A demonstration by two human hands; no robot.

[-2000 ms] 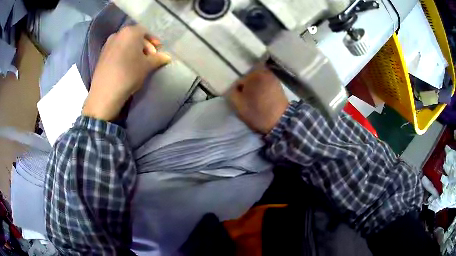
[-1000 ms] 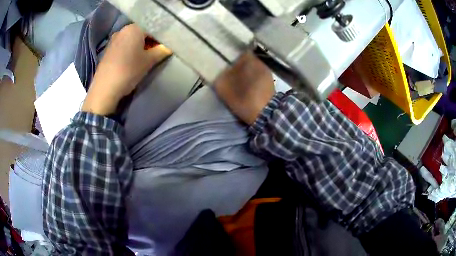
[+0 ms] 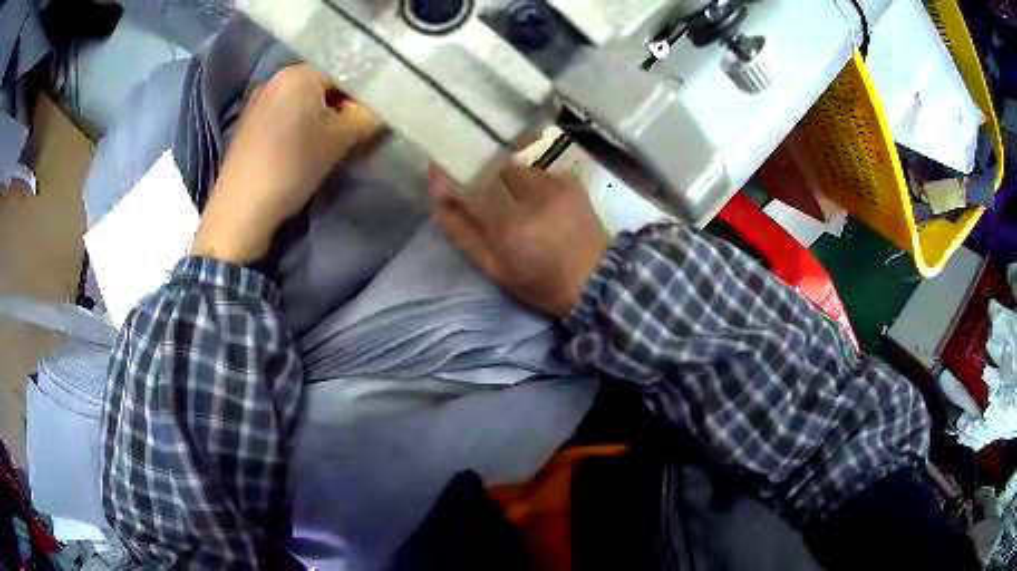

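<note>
A thick, fanned bundle of grey cut panels (image 3: 446, 335) lies over my lap and under the sewing machine head (image 3: 446, 78). My left hand (image 3: 284, 145) is bent over the grey fabric left of the machine head, thumb and fingers together on it; its fingertips are partly hidden. My right hand (image 3: 530, 229) is blurred and lies on the upper right of the bundle, just below the machine head. Its fingers point left over the fabric; whether they grip it cannot be told. A flat white piece (image 3: 145, 240) lies left of my left wrist.
A yellow slotted basket (image 3: 881, 167) holding white pieces stands at the right. A red stool (image 3: 792, 262) is below the table's right edge. Brown cardboard (image 3: 50, 212) and another grey stack (image 3: 67, 424) are at the left. Scraps lie at the far right.
My right hand has moved left and out from beside the machine head, its fingers now showing over the bundle. My left hand has stayed nearly in place. The view has shifted slightly.
</note>
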